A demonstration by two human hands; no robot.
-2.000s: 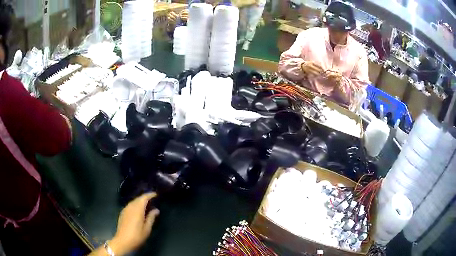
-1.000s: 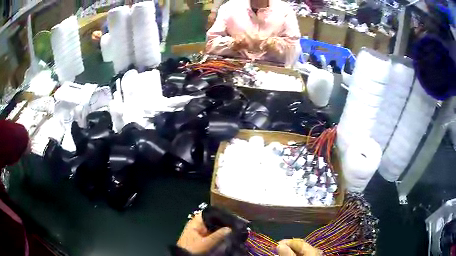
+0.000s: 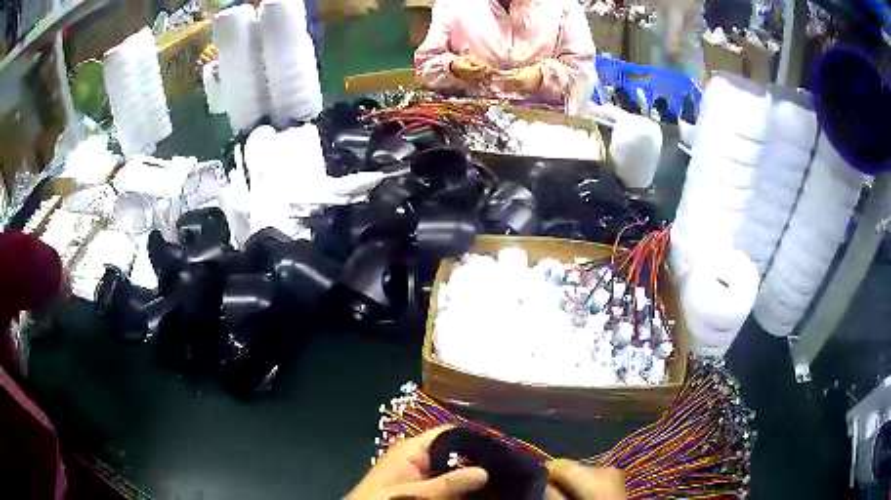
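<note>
My left hand [image 3: 415,473], cut off by the bottom edge, grips a black housing shell [image 3: 488,467]. A small white connector shows in the shell's opening. My right hand [image 3: 584,482] is at the shell's right side with its fingers closed, also partly cut off; a bit of yellow shows at its fingertips, but what it holds is too blurred to tell. The wire leads [image 3: 674,445] lie fanned out behind and to both sides of my hands, in front of the cardboard tray box [image 3: 547,398], which holds small white caps [image 3: 488,312] and small white wired components [image 3: 625,337].
Black shells [image 3: 283,278] are heaped left of the box. White brackets [image 3: 283,171] and stacked white covers [image 3: 137,93] stand behind them. More stacked covers [image 3: 728,166] and a metal post [image 3: 830,254] are at the right. A person in pink sits opposite; a dark red sleeve [image 3: 29,273] is at the left.
Since two seconds ago, my left hand has come from the heap to the wires with a black shell, and my right hand has come into view. Since one second ago, both hands are closer together.
</note>
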